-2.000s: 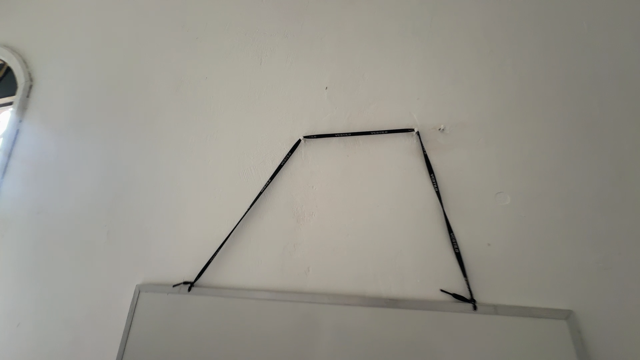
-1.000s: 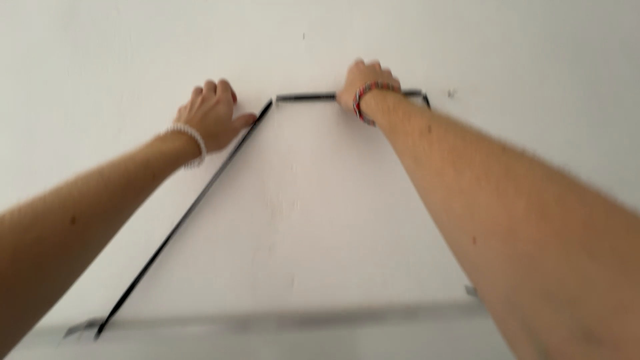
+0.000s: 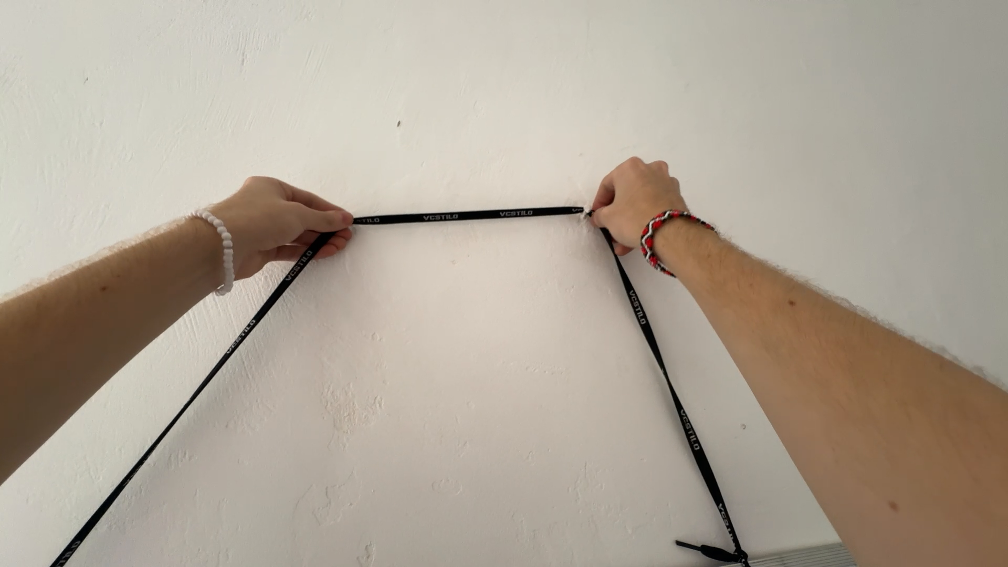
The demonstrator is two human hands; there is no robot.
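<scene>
A black printed strap [image 3: 472, 214] runs level across the white wall, then slants down on both sides. At its upper left corner my left hand [image 3: 283, 224] pinches it between thumb and fingers. My right hand [image 3: 636, 206] grips it with the fingertips at the upper right corner, beside a small pale fixing in the wall. The fixing at the left corner is hidden by my fingers. Down at the lower right, the strap is knotted, with a loose end, at the metal frame of a board [image 3: 815, 556]. The strap's lower left end runs out of view.
The plaster wall [image 3: 472, 378] is rough, with small chips and dents. A small dark hole [image 3: 398, 124] lies above the strap, and a small mark [image 3: 743, 427] is right of its right-hand run. Only a short piece of the board's top edge shows.
Both hands, absent two seconds ago, came up to the wall. The left has moved onto the left corner, and the right has shifted from the level run to the right corner. The view is closer.
</scene>
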